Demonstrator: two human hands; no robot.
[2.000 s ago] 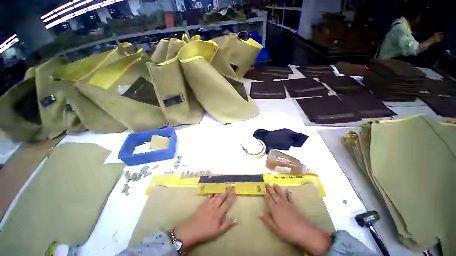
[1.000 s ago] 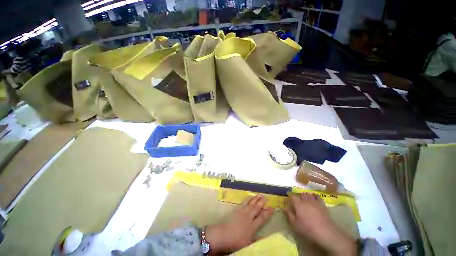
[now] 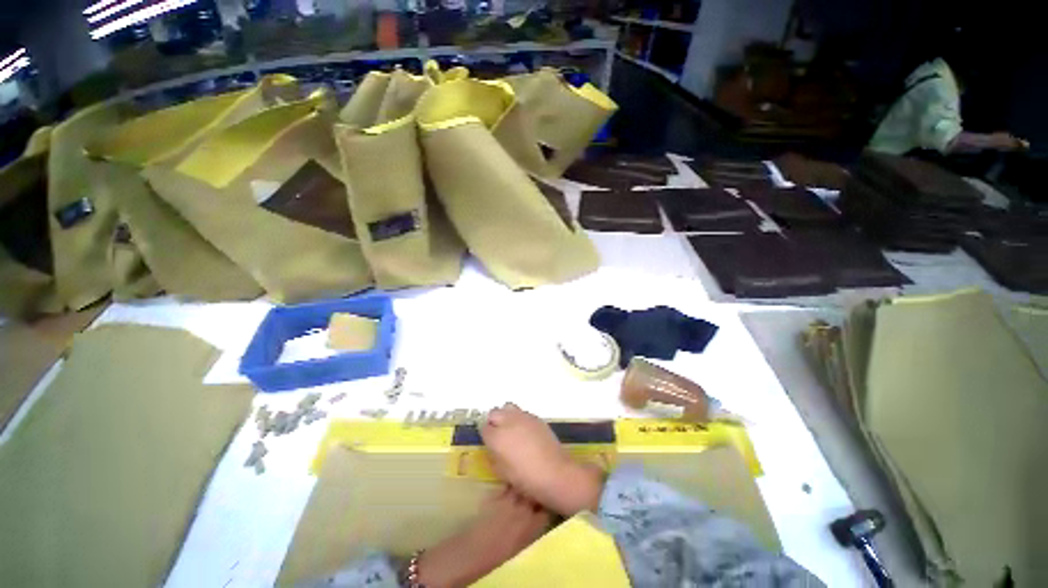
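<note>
A khaki bag panel (image 3: 374, 500) lies flat in front of me, with a yellow and black ruler strip (image 3: 690, 436) across its top edge. My right hand (image 3: 540, 459) reaches over the strip, fingertips beside a row of small grey-olive pieces (image 3: 431, 417); whether it grips one is hidden. My left hand (image 3: 488, 534) lies on the panel below, its fingers hidden behind the right hand. A yellow fabric piece (image 3: 569, 559) shows at the bottom, between the forearms.
Behind the strip lie a blue tray (image 3: 316, 373), tape roll (image 3: 591, 357), dark cloth (image 3: 657, 332) and amber bottle (image 3: 664, 391). A hammer (image 3: 860, 531) and khaki panel stack (image 3: 954, 402) are right. Part-made bags (image 3: 397, 207) stand behind. A person (image 3: 925, 113) is far right.
The right hand has moved left across the left hand to the row of small pieces. The left hand has drawn down off the strip. The view has swung back left after turning right.
</note>
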